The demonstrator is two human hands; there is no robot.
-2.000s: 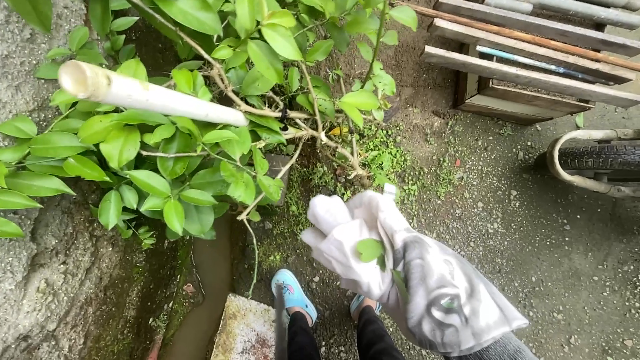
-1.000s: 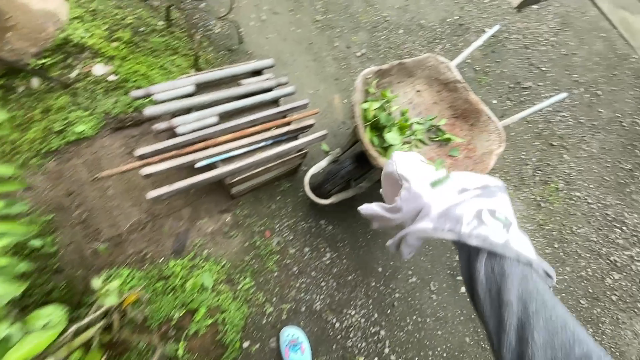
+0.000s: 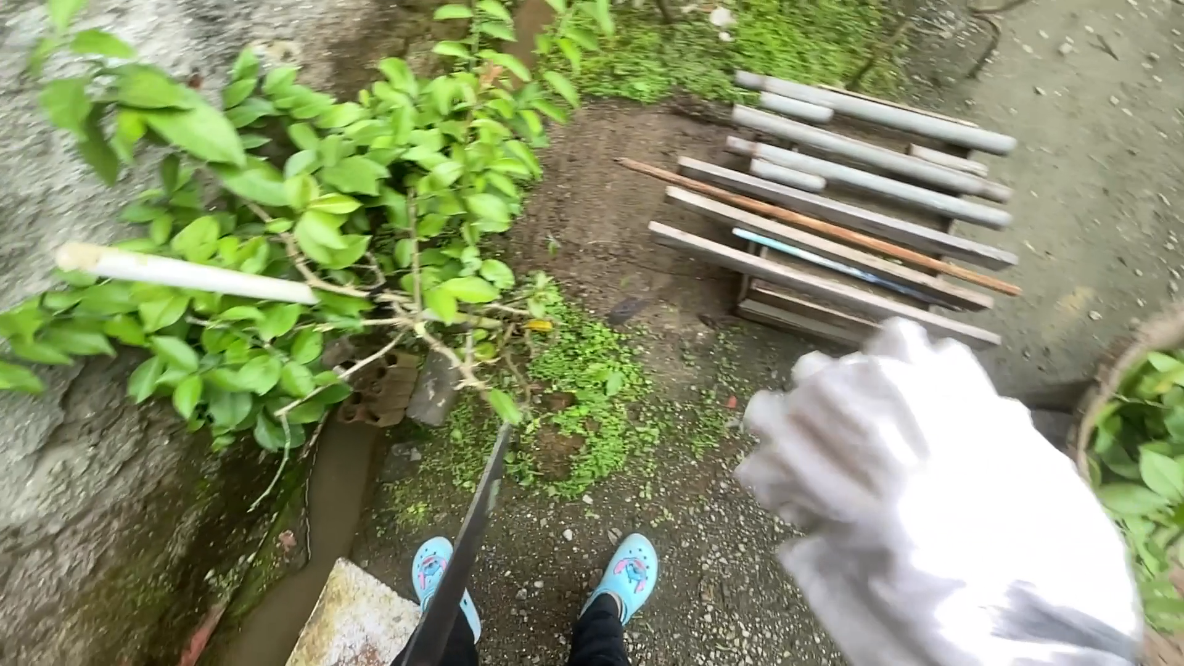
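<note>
A loose white cloth (image 3: pixel 925 499) covers my right hand (image 3: pixel 860 425) at the right; the fingers are hidden beneath it and no held thing shows. My left hand is out of view. A long dark metal blade (image 3: pixel 472 536) rises from the bottom edge, its tip just below the cut branches of a leafy green shrub (image 3: pixel 342 194); its handle and whatever holds it are hidden. Bare woody stems (image 3: pixel 444 347) spread from the shrub's base. Among the leaves, a white pipe (image 3: pixel 194 275) sticks out at the left.
Metal pipes and wooden slats (image 3: pixel 832 259) lie across a low wooden frame. A wheelbarrow tray (image 3: pixel 1101 398) with cut leaves stands at the right edge. A rough wall (image 3: pixel 55 499), a muddy channel (image 3: pixel 324 518) and a pale slab (image 3: pixel 356 620) lie to the left, near my feet in blue clogs.
The view has swung from the wheelbarrow back to the shrub. My cloth-covered right hand was by the leaves in the wheelbarrow and is now left of it. The leaves earlier on the cloth no longer show.
</note>
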